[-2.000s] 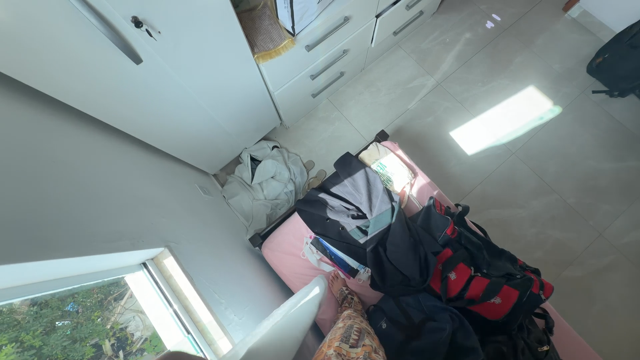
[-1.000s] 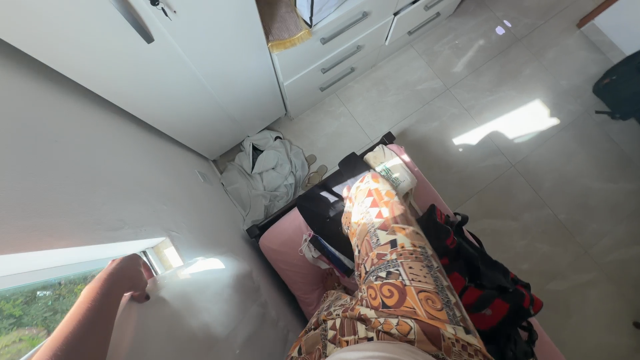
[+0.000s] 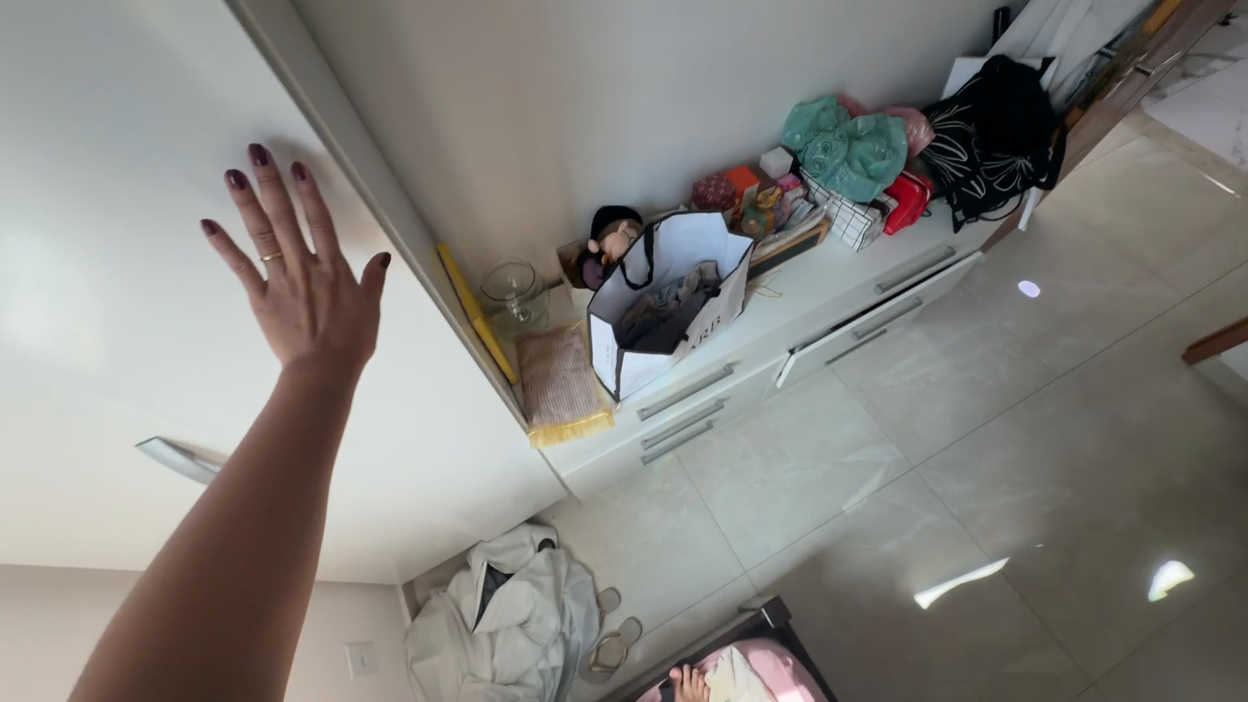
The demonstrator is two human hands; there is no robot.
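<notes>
My left hand [image 3: 317, 283] lies against the white wardrobe door [image 3: 88, 292], palm toward the panel, fingers spread, near the door's right edge. It holds nothing. A ring is on one finger and the nails are dark. Below the hand, partly behind the forearm, is a curved metal door handle [image 3: 180, 460]. My right hand is out of view. At the bottom edge, the toes of a bare foot [image 3: 690, 684] show beside a cream cloth [image 3: 736, 678] on the pink bedding [image 3: 780, 668].
A white drawer unit [image 3: 760, 390] holds a white paper bag [image 3: 634, 366] with dark cloth inside, a glass bowl [image 3: 514, 288], a striped cloth [image 3: 558, 375] and a black bag [image 3: 994, 146]. One drawer [image 3: 877, 322] stands ajar. Pale fabric [image 3: 522, 624] and sandals [image 3: 612, 651] lie on the floor.
My left hand was by the window one second ago and is now on the wardrobe door. The view has swung toward the wardrobe and drawers.
</notes>
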